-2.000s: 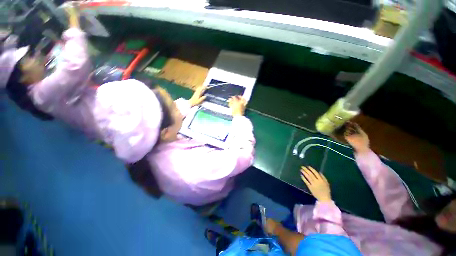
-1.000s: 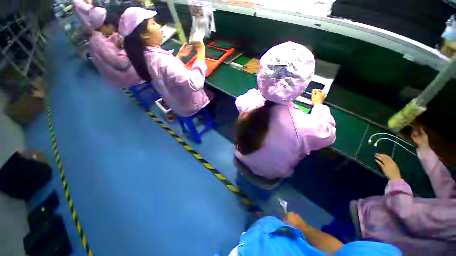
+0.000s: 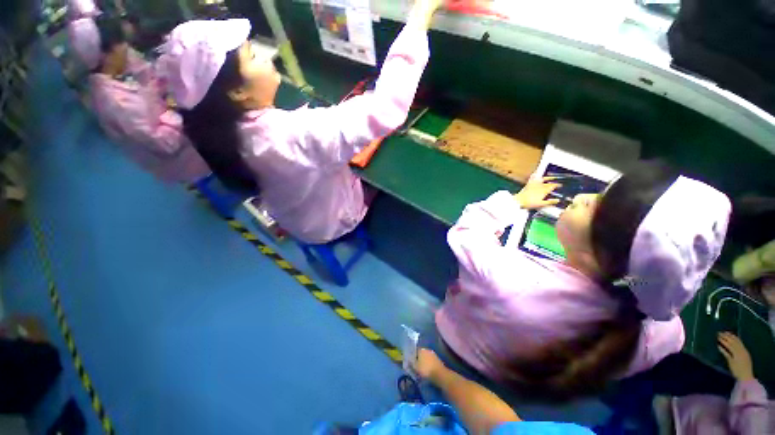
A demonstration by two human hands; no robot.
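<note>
My right hand (image 3: 429, 365) shows at the bottom centre, with the bare forearm coming from a blue sleeve at the lower right. Its fingers hold a small whitish flat slip (image 3: 410, 347) upright, over the floor beside the yellow-black tape. The slip is small and blurred, so its marks cannot be read. My left hand is not in the picture.
A seated worker in pink (image 3: 552, 314) is close on the right at the green bench (image 3: 425, 178), with a green-lit screen (image 3: 542, 236). Another worker (image 3: 297, 161) reaches to the shelf. Yellow-black tape (image 3: 319, 293) crosses the blue floor. White cables (image 3: 735, 296) lie at right.
The view has swung towards the bench, and the pink workers appear closer. The nearer one's head has turned to the left. The slip stays in my right hand, now shown more clearly.
</note>
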